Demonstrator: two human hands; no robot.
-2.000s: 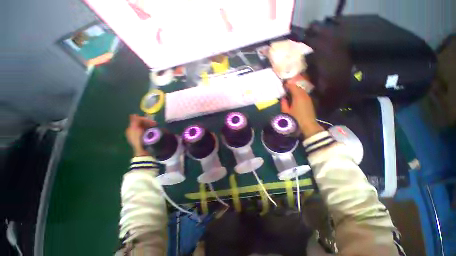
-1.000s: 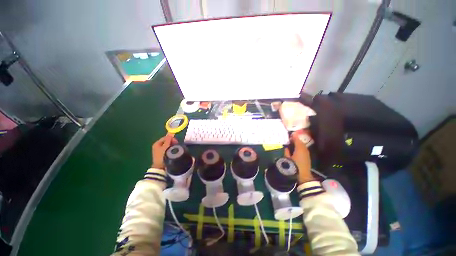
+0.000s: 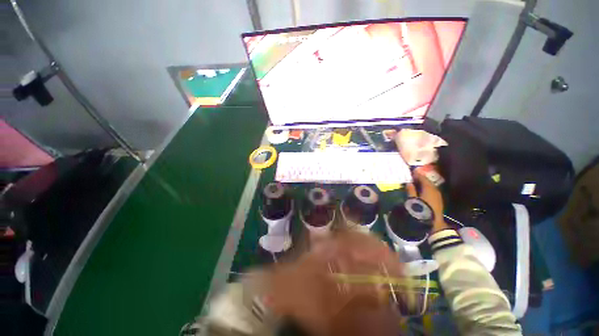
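Four white-and-black security cameras stand in a row: the leftmost (image 3: pixel 276 207), the second (image 3: pixel 318 209), the third (image 3: pixel 360 207) and the rightmost (image 3: pixel 408 222). Their round lens faces point up toward the monitor side. My right hand (image 3: pixel 430 197) is at the right and back of the rightmost camera, fingers near its head; whether it grips it is unclear. My left hand (image 3: pixel 338 282) is large and blurred, close to my view, in front of the middle cameras. It hides their feet; its fingers cannot be made out.
A white keyboard (image 3: pixel 344 168) lies behind the cameras, with a lit monitor (image 3: pixel 354 75) beyond. A yellow tape roll (image 3: pixel 263 157) is left of the keyboard. A white mouse (image 3: pixel 478 248), crumpled pale bag (image 3: pixel 419 146) and black case (image 3: pixel 519 157) are at right.
My left hand has left the leftmost camera and come up toward my view. My right hand stays by the rightmost camera. The lens rings no longer glow purple; the monitor picture has changed.
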